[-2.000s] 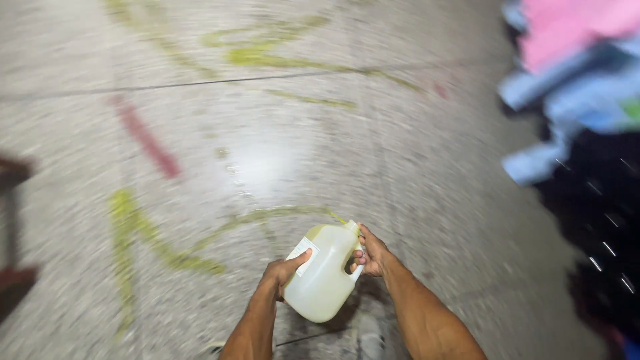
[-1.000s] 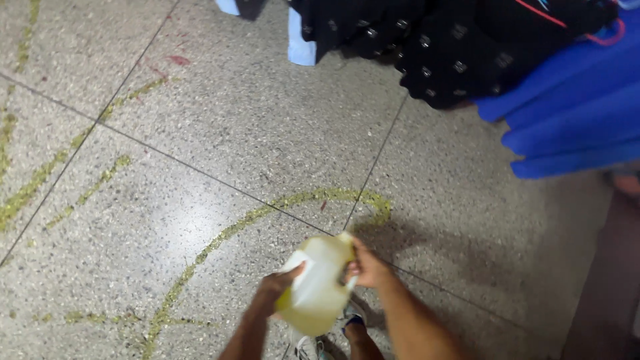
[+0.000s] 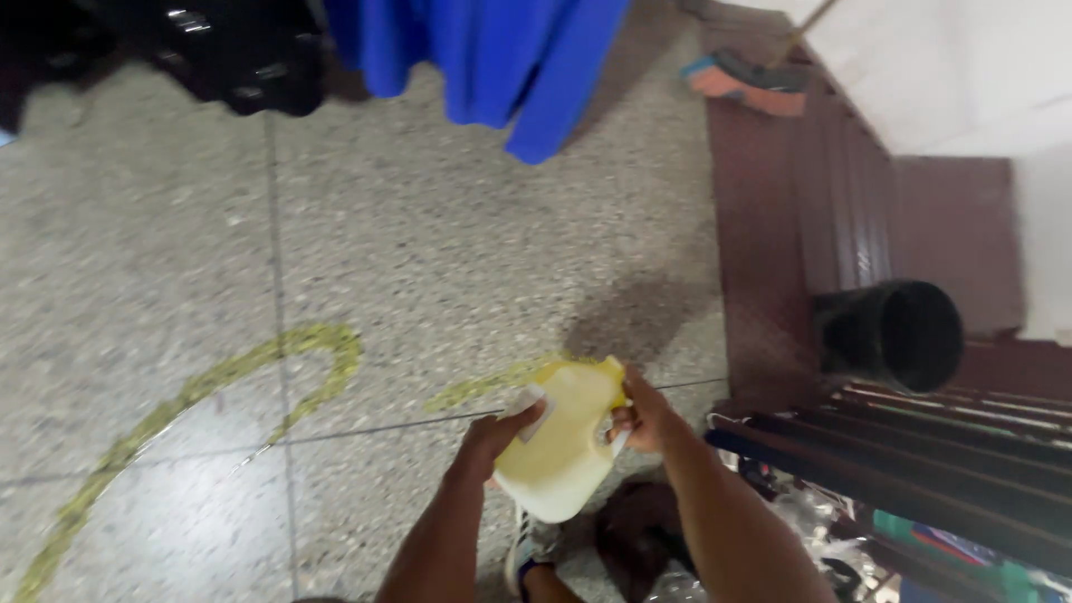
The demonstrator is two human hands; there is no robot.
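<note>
A translucent plastic jug point(image 3: 561, 440) with yellow liquid in it is held tilted over the speckled floor, its neck pointing away from me. My left hand point(image 3: 502, 435) presses on its left side, the thumb over a white label. My right hand point(image 3: 643, 414) grips the jug's handle near the neck. A short yellow streak of liquid point(image 3: 477, 387) lies on the floor by the neck, and a longer curved yellow trail point(image 3: 201, 389) runs across the floor at the left.
Blue cloth point(image 3: 494, 67) and black patterned cloth point(image 3: 243, 59) hang at the top. A black bucket point(image 3: 921, 335) stands at the right by a maroon ledge point(image 3: 758, 251), with an orange and grey brush-like object point(image 3: 745, 82) farther up. Dark slatted shelving point(image 3: 904, 452) stands lower right.
The view has swung right, bringing the ledge and bucket into sight. Both hands still hold the jug, and a short yellow streak now shows on the floor near its neck.
</note>
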